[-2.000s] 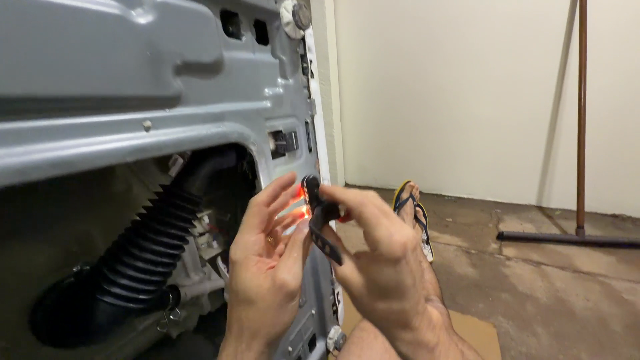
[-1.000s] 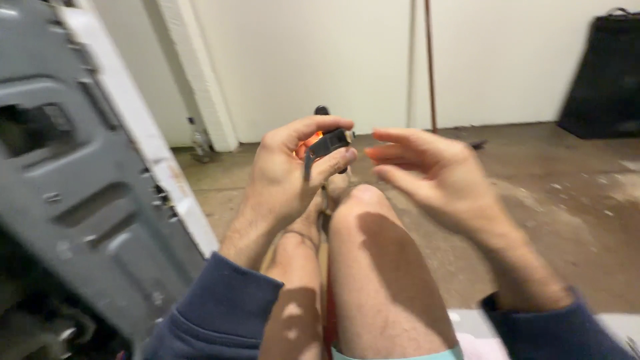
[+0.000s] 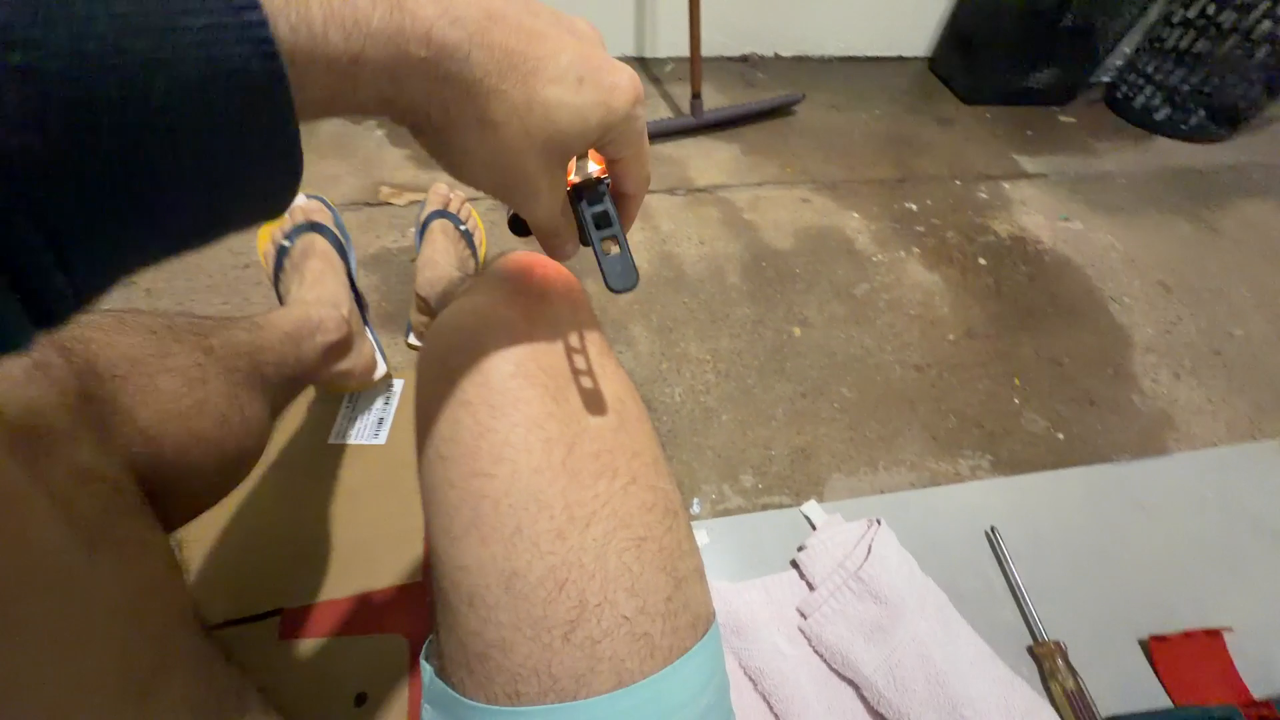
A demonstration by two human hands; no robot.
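My left hand (image 3: pixel 535 115) reaches in from the upper left with its palm down. Its thumb and fingers are closed around a small red-glowing light (image 3: pixel 588 170), which looks like a bicycle tail light. The light's black perforated rubber strap (image 3: pixel 612 245) hangs below the fingers, just beyond my bare knee. Red glow falls on the knee, and the strap's shadow lies on the thigh. My right hand is out of view. At the lower right, a screwdriver (image 3: pixel 1035 605) with a brownish handle lies beside a folded pink towel (image 3: pixel 885 620) and a red cloth or strap (image 3: pixel 1200 668).
Towel and screwdriver rest on a grey surface (image 3: pixel 1130 510). My feet in flip-flops (image 3: pixel 320 240) are at the left, near cardboard (image 3: pixel 365 500) bearing a printed label. A floor squeegee (image 3: pixel 725 117) stands by the wall; a black container (image 3: pixel 1010 50) and a dark basket (image 3: pixel 1195 75) are upper right.
The view has swung away from the grey vehicle door to my legs and the floor. Both hands were near the light before; now only my left hand shows, holding it above the knee.
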